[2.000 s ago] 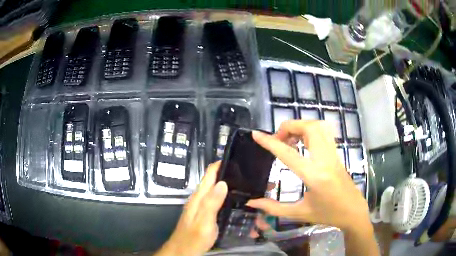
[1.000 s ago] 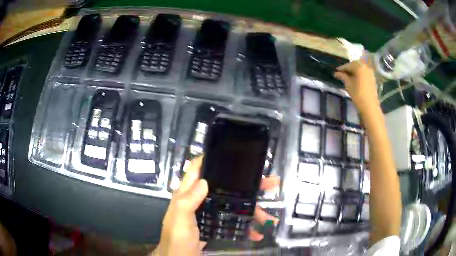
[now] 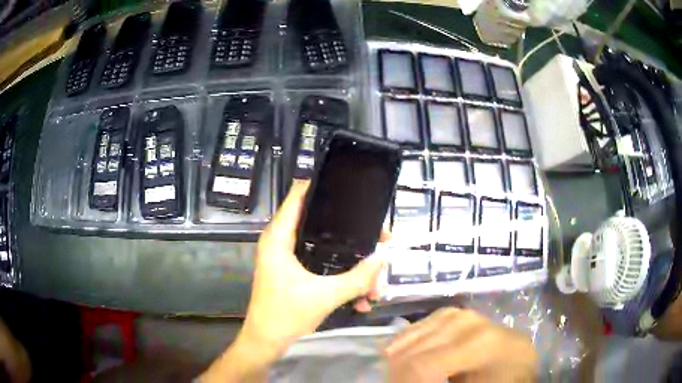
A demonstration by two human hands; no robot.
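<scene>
My left hand is shut on a black keypad phone, held screen up over the edge between the two trays. The thumb lies across the lower part and covers most of the keys. My right hand is low at the bottom edge, blurred and partly cut off; its fingertips and anything in them cannot be made out. The lens tray, with rows of black framed windows, lies right of the phone. The clear phone tray lies at left, with keypad phones in the far row and phone backs in the near row.
A white box and a small white fan stand at right, with dark cables beyond. Crumpled shiny film lies below the fan. Tweezers lie beyond the lens tray. A red stool shows below the bench at lower left.
My right hand has come back from the far bench edge to the bottom of the view. My left thumb has moved across the phone's keys. The view has shifted, so the trays appear higher.
</scene>
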